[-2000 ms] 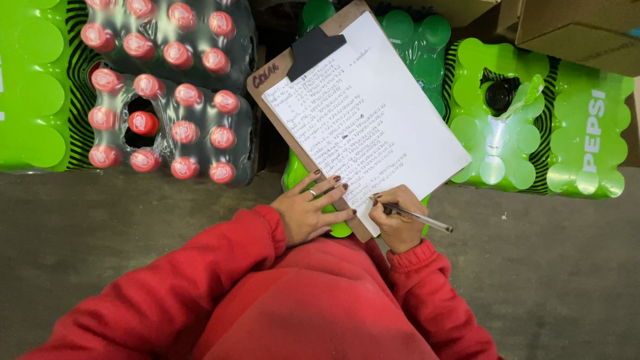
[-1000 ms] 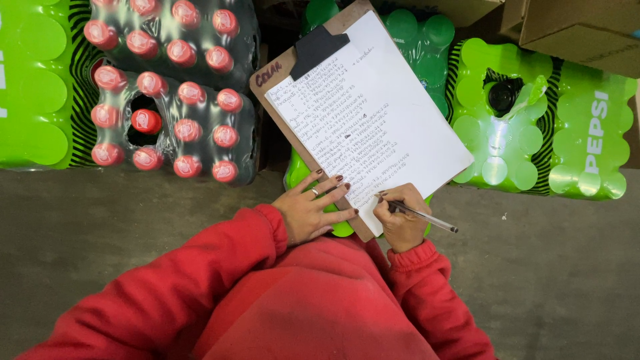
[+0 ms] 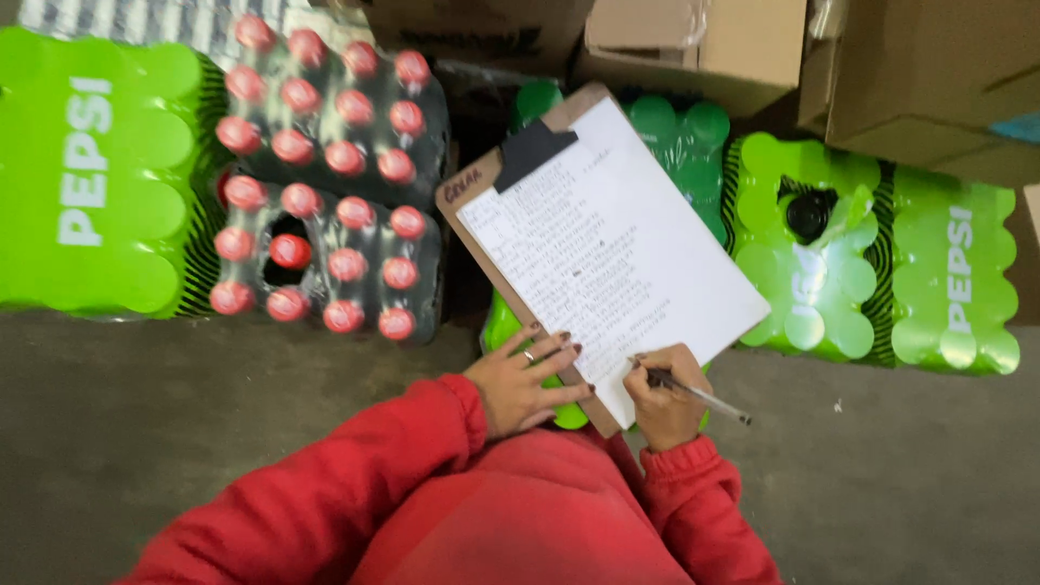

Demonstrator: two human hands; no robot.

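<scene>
A brown clipboard (image 3: 479, 268) lies tilted across green shrink-wrapped packs, its black clip (image 3: 536, 154) at the upper left. Under the clip is a white sheet of paper (image 3: 674, 244) with lines of handwriting. My left hand (image 3: 524, 386) rests with spread fingers on the clipboard's lower left edge and the margin of the sheet; a ring is on one finger. My right hand (image 3: 668, 396) grips a pen (image 3: 707, 398) with a clear barrel, its writing end at the lower part of the sheet.
Shrink-wrapped packs of red-capped bottles (image 3: 345, 264) stand to the left, beside a green Pepsi pack (image 3: 89, 179). More green Pepsi packs (image 3: 951, 276) are on the right, one with torn film around a black cap (image 3: 808, 215). Cardboard boxes (image 3: 747, 49) stand behind. Grey floor (image 3: 877, 471) lies below.
The view has shifted, showing more of the boxes at the top and of the left Pepsi pack. Both hands stay at the clipboard, the pen still in my right hand.
</scene>
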